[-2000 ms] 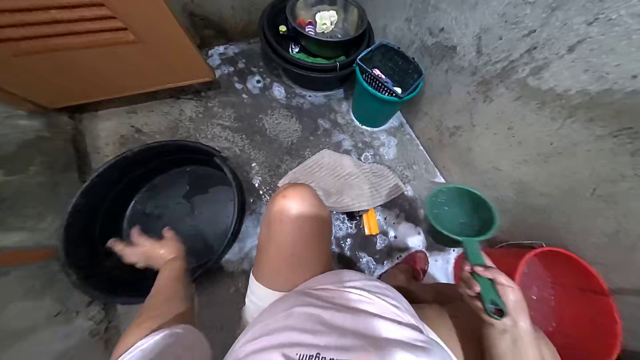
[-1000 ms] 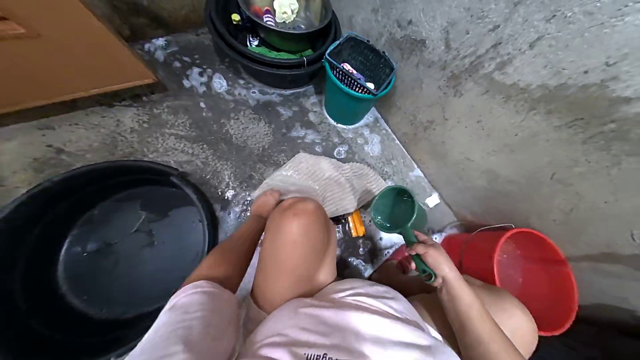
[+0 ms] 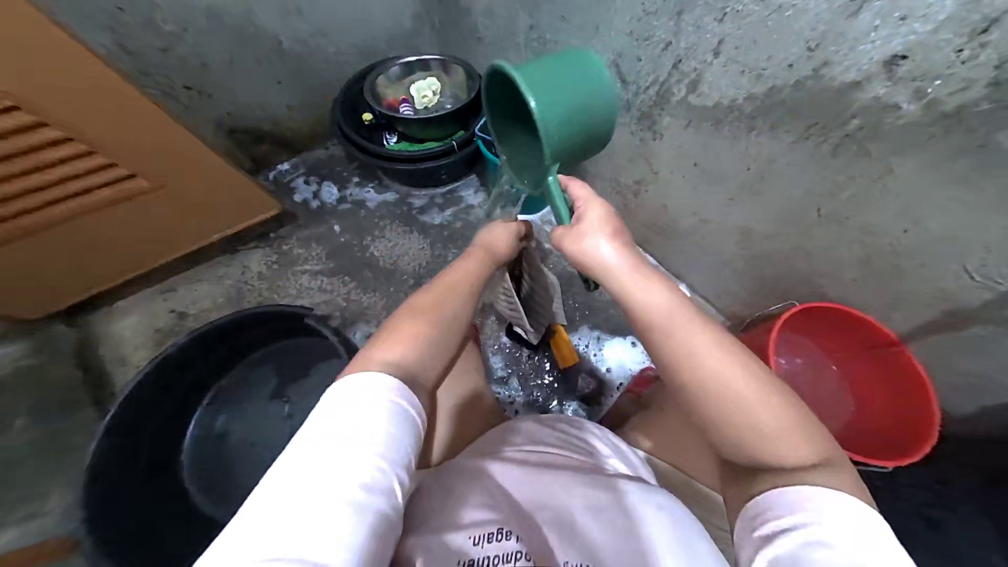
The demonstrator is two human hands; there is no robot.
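Observation:
My right hand (image 3: 594, 228) grips the handle of a green plastic water dipper (image 3: 563, 106), tipped to the left with water pouring from its rim. Just below the stream, my left hand (image 3: 502, 240) is closed on the upper end of a beige ribbed cloth or mat (image 3: 535, 295), which hangs folded above the wet floor. By its lower end is an orange object (image 3: 563, 346), perhaps a brush, amid suds (image 3: 614, 354). What lies inside my left fist is hidden.
A large black basin (image 3: 118, 441) stands at lower left, a red bucket (image 3: 890, 394) at right. Stacked basins (image 3: 409, 173) and a partly hidden teal bucket (image 3: 533, 206) are near the concrete wall (image 3: 787, 142). An orange-brown louvered door (image 3: 118, 228) is at upper left.
The cloth, flat on the floor earlier, is now lifted and folded in my left hand. My right hand has raised the dipper from beside the red bucket and tilted it, and water runs out.

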